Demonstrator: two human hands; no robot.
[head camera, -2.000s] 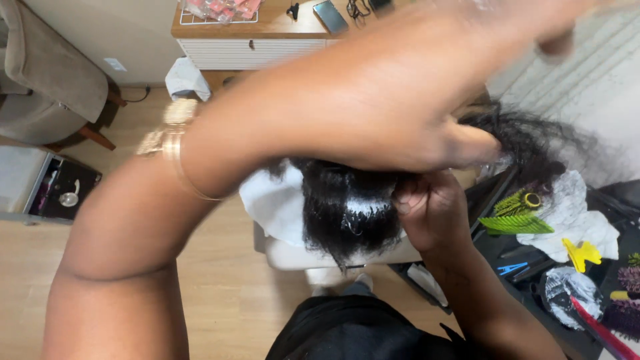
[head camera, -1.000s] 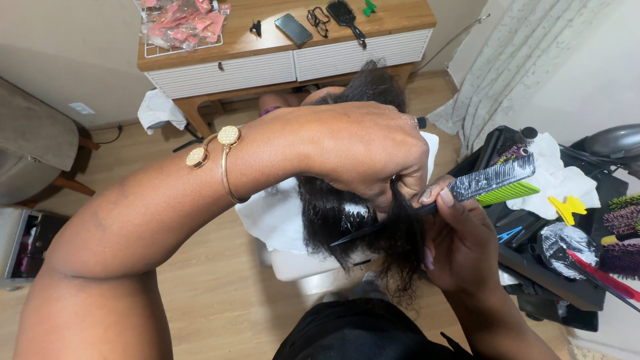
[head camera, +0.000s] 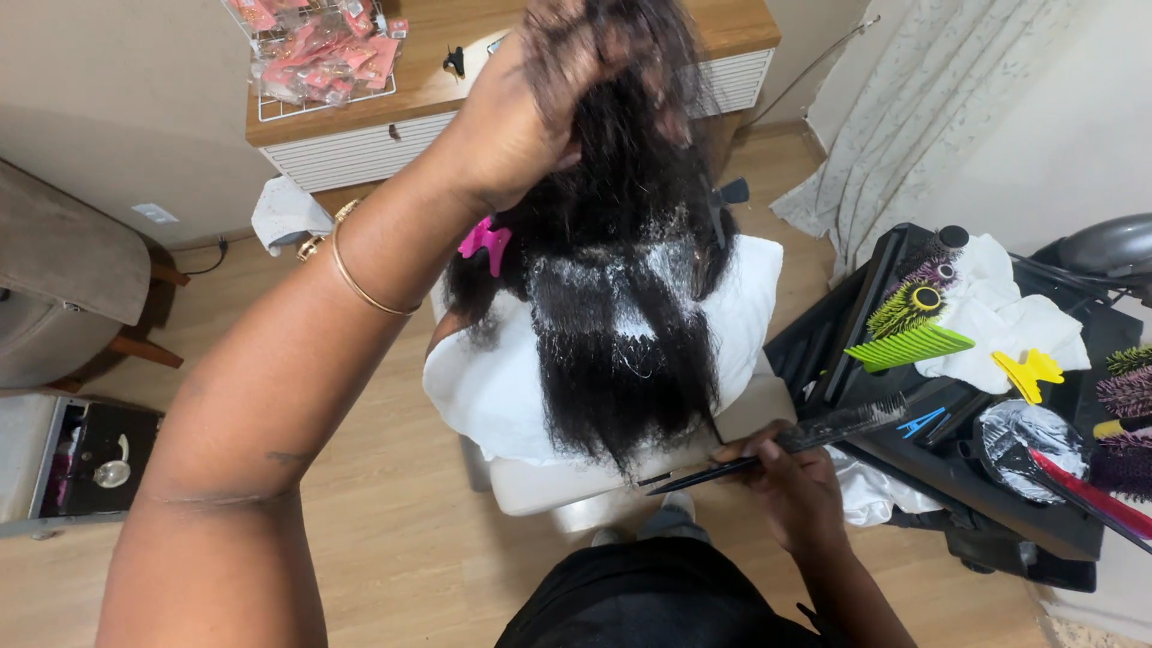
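My left hand (head camera: 562, 99), raised at the top centre, is closed around a lifted bunch of dark hair (head camera: 621, 126) on a seated person's head. My right hand (head camera: 783, 477) grips a black tail comb (head camera: 841, 425) at the lower right; its teeth carry white residue and its thin tail points left, below the hair ends. White cream coats a section of hair (head camera: 589, 297) that hangs over a white towel (head camera: 490, 387) on the person's shoulders. A pink claw clip (head camera: 486, 245) holds hair at the left, and a dark clip (head camera: 733, 192) sits at the right.
On the black trolley (head camera: 1017, 531) at the right are round brushes (head camera: 913, 301), a green comb (head camera: 911, 347), a yellow claw clip (head camera: 1029, 371), a blue clip (head camera: 922, 422), and a bowl of white cream (head camera: 1030, 445) with a red-handled brush (head camera: 1093, 495). Behind stands a wooden cabinet (head camera: 360, 151) with pink packets (head camera: 328, 54).
My left hand has moved up and away from my right hand, lifting hair. My right hand has gone lower with the comb, and the cream-coated section is now in fuller view.
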